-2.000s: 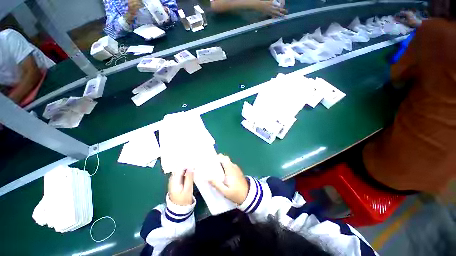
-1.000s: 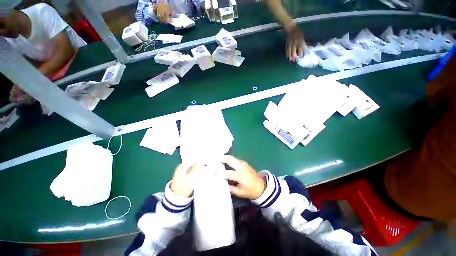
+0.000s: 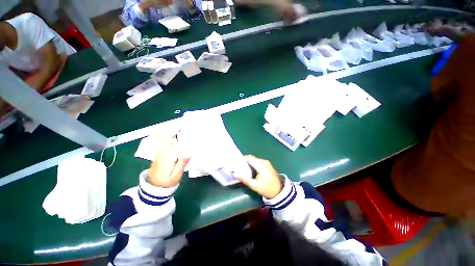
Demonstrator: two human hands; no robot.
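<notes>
A pile of white card blanks (image 3: 203, 132) lies in front of me against the pale rail, washed out by glare. My right hand (image 3: 264, 177) grips the near right end of a white card (image 3: 226, 175) with a grey-blue print, at the near side of the pile. My left hand (image 3: 167, 162) is at the left of the pile, over some loose white sheets; glare hides whether its fingers hold one. A heap of folded white cards (image 3: 312, 106) lies to the right. A thick stack of blanks (image 3: 80, 189) stands at far left.
The green belt (image 3: 260, 67) beyond the rail (image 3: 255, 100) carries printed packs (image 3: 166, 72) and a row of clear-bagged packs (image 3: 359, 47). A grey frame post (image 3: 52, 111) slants at left. A person in orange-brown sits at right by a red stool (image 3: 385, 208). Others sit opposite.
My hands have moved apart, the left to the pile's left side and the right to its near right. The long card that pointed towards me is gone from there. The arm opposite has drawn back.
</notes>
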